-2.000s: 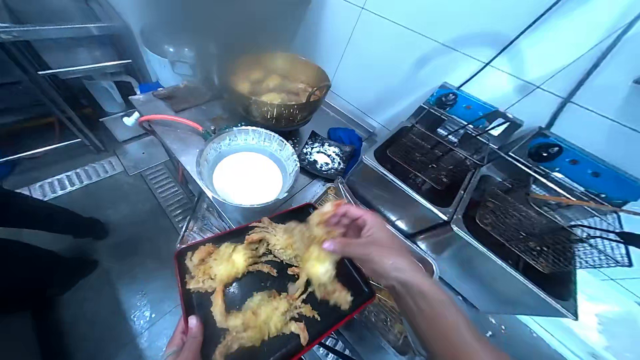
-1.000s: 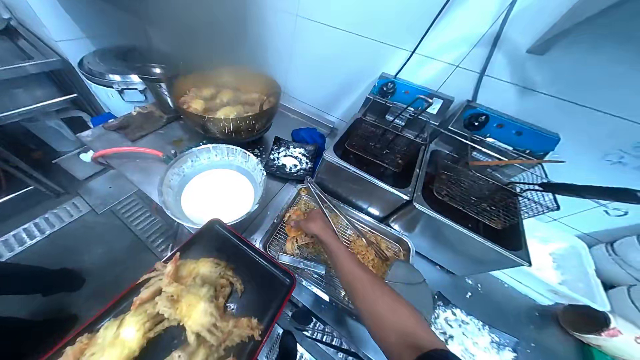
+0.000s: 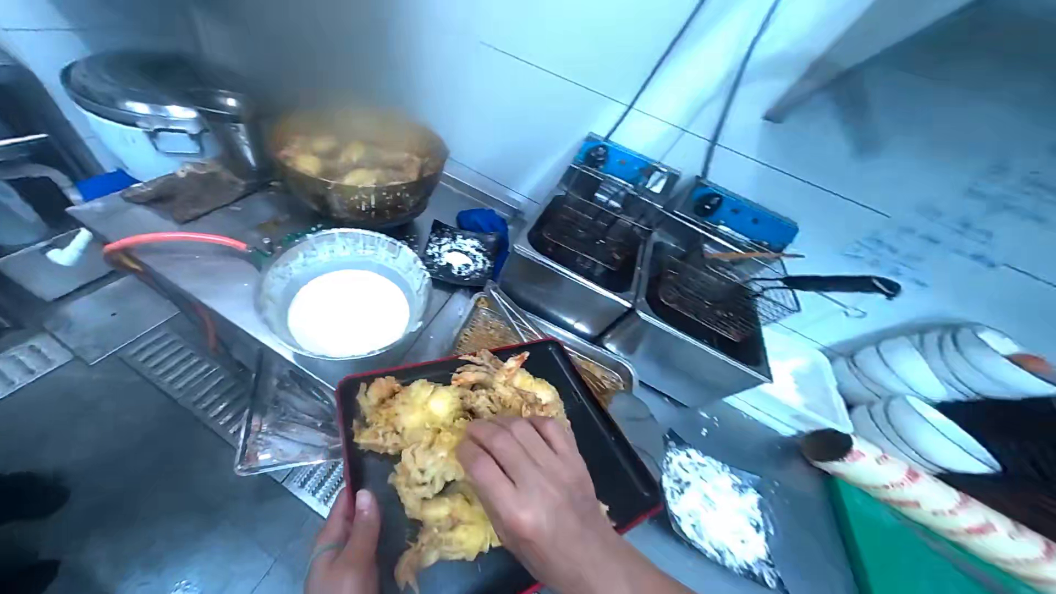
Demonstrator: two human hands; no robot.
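My left hand [image 3: 346, 536] grips the lower left edge of a black tray [image 3: 606, 441] with a red rim, thumb on top. Several pieces of battered, fried food [image 3: 421, 412] with leg-like strands lie on the tray. Over their right side is my right hand [image 3: 532, 487], its fingers curled down onto the food; whether it grips a piece is hidden beneath the palm. Partly behind the tray is a wire rack in a metal pan [image 3: 487, 330] with fried bits and metal tongs [image 3: 511, 313]. A metal bowl of white batter [image 3: 351, 309] stands beyond the tray.
A steaming pot of food [image 3: 359, 165] stands behind the batter bowl. Twin deep fryers [image 3: 561, 289] with wire baskets stand at the back right. A square black dish of white powder [image 3: 718, 503], stacked white bowls [image 3: 924, 437] and a green board [image 3: 883, 544] are to the right. An orange hose [image 3: 177, 239] lies left.
My right hand has moved from the wire rack onto the food on the tray. The tray now overlaps part of the rack, which showed more fully one second ago.
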